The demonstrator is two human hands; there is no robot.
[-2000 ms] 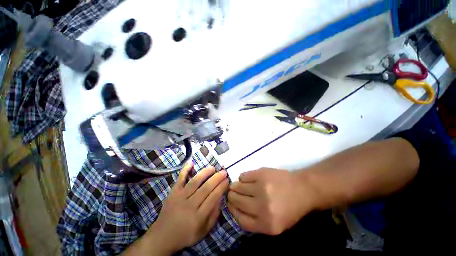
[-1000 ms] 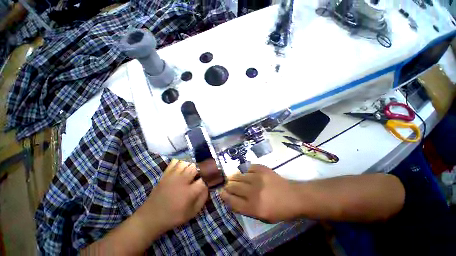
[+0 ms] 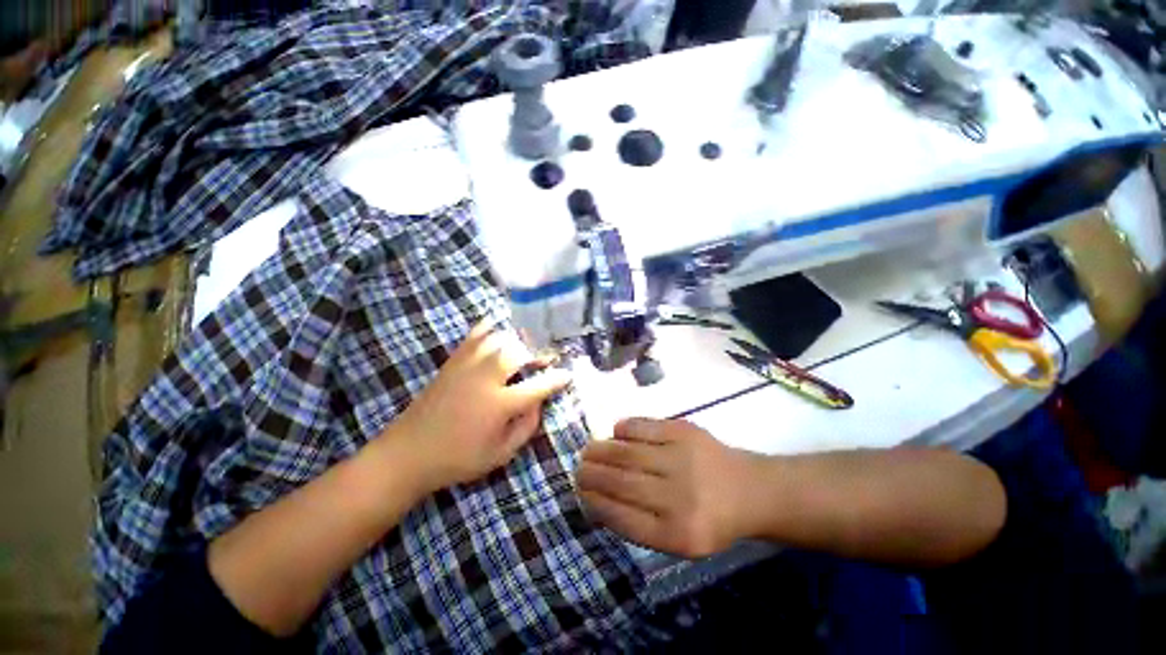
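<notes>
Plaid fabric (image 3: 422, 512) in dark, white and blue checks lies left of and below the white sewing machine (image 3: 818, 166) and hangs over the table's front edge. My left hand (image 3: 480, 403) is on the fabric just left of the needle area, thumb and index finger closed on its edge. My right hand (image 3: 665, 486) lies at the fabric's right edge, fingers curled over it; the fingertips are partly hidden. The chrome guard (image 3: 619, 294) at the head's end covers most of the presser foot and needle.
Thread snips (image 3: 793, 375), a thin dark tool (image 3: 694, 320) and a black flat rectangle (image 3: 786, 315) lie right of the needle. Scissors (image 3: 1010, 335) with red and yellow rings lie farther right. More plaid fabric (image 3: 256, 115) lies behind; brown cardboard (image 3: 51, 448) is at left.
The camera view has shifted, showing more of the machine and fabric. My left hand has opened from a curled hold to a thumb-and-finger pinch. My right hand sits a little away from the presser foot.
</notes>
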